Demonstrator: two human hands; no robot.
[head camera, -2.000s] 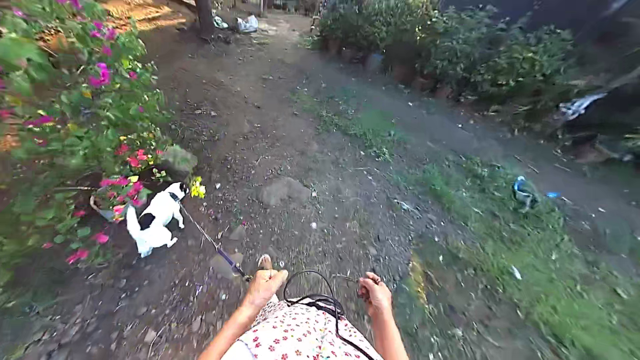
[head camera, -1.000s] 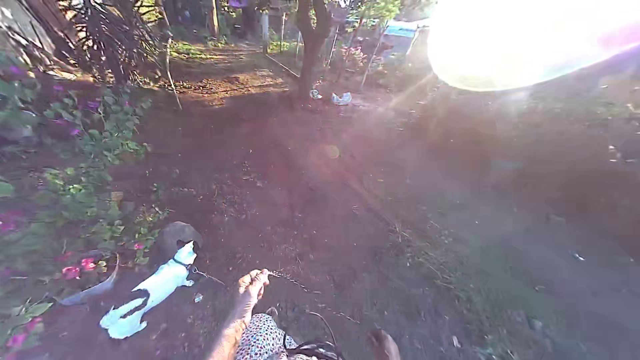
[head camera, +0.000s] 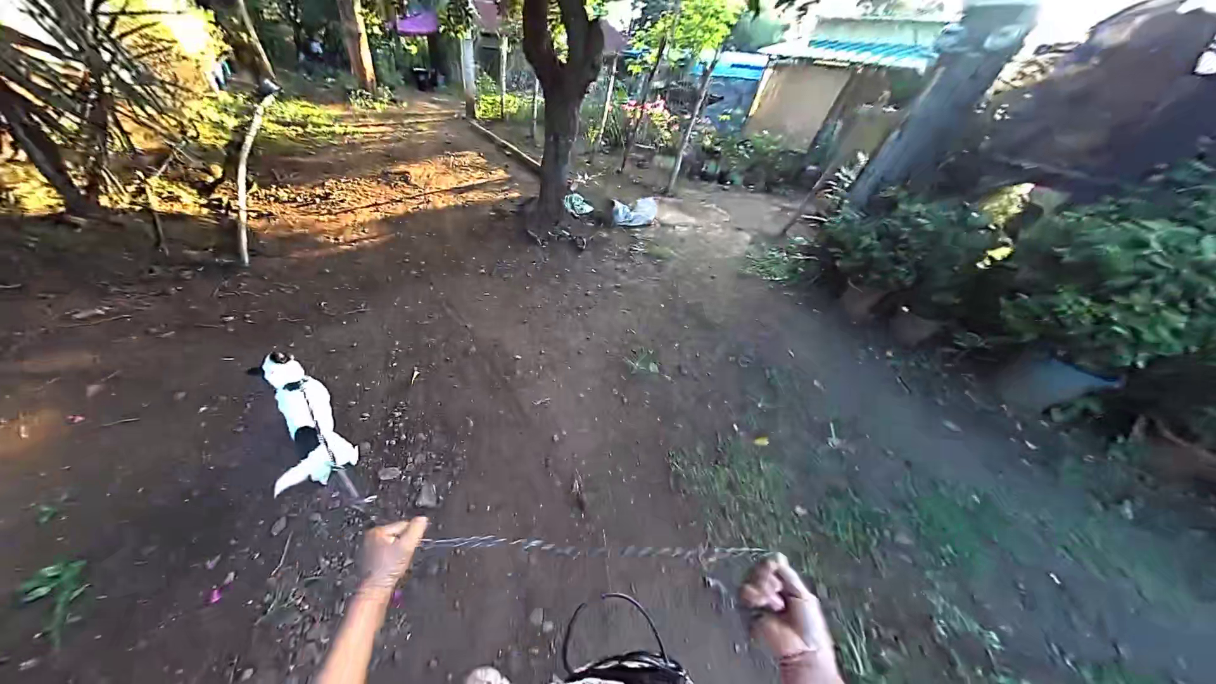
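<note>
My left hand (head camera: 392, 553) is closed on a thin leash, part of it a chain, at the lower left. One part of the leash (head camera: 350, 484) runs up from it to a small white dog with black patches (head camera: 309, 418), which faces away on the dirt ahead. Between my hands the chain stretch (head camera: 589, 549) spans nearly level. My right hand (head camera: 784, 597) grips its other end at the lower right. A dark looped cord (head camera: 617, 600) rises from a dark item (head camera: 632, 665) at the bottom, between my forearms.
A dirt path (head camera: 513, 342) leads forward to a forked tree (head camera: 560, 114), with pale bags (head camera: 635, 212) at its foot. Potted bushes (head camera: 1092, 275) line the right side, near a leaning post (head camera: 940, 95). Dry branches (head camera: 85, 123) stand at the left. Stones and grass patches dot the ground.
The dog has moved away from the flowering shrub and stands farther ahead on the path. My hands have spread apart, with the chain drawn out between them. The view has tilted up.
</note>
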